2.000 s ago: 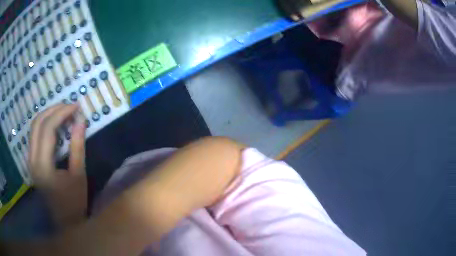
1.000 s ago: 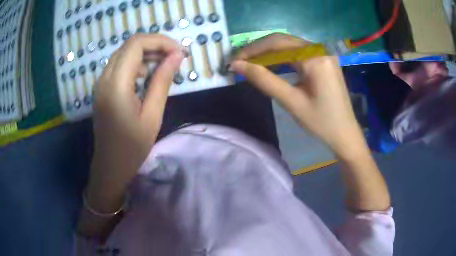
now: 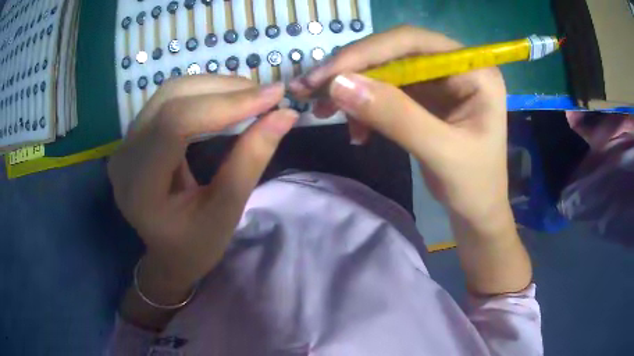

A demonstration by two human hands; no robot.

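My right hand [image 3: 445, 118] holds the yellow probe pen [image 3: 455, 61], its pale end cap pointing right; its tip is hidden by my fingers. My left hand [image 3: 201, 139] has thumb and index finger nearly together at the right fingertips. A small dark thing shows between the two hands' fingertips, too small and blurred to name, and I cannot tell which hand holds it. Both hands are over the front part of the white foam tray [image 3: 208, 12], which bears rows of round discs [image 3: 251, 33] joined in pairs by tan strips.
Stacked foam trays [image 3: 64, 69] stand at the left on the green bench [image 3: 445, 21]. Yellow tape [image 3: 83, 158] and a yellow label [image 3: 26, 153] edge the front left, blue tape [image 3: 535, 103] the front right. A brown box [image 3: 612, 42] is at the right. Pink clothing [image 3: 601, 174] shows beyond.
The view has shifted, so the tray sits further right. My hands have come together at the fingertips. The pen now shows more of its length, and its red wire is barely visible.
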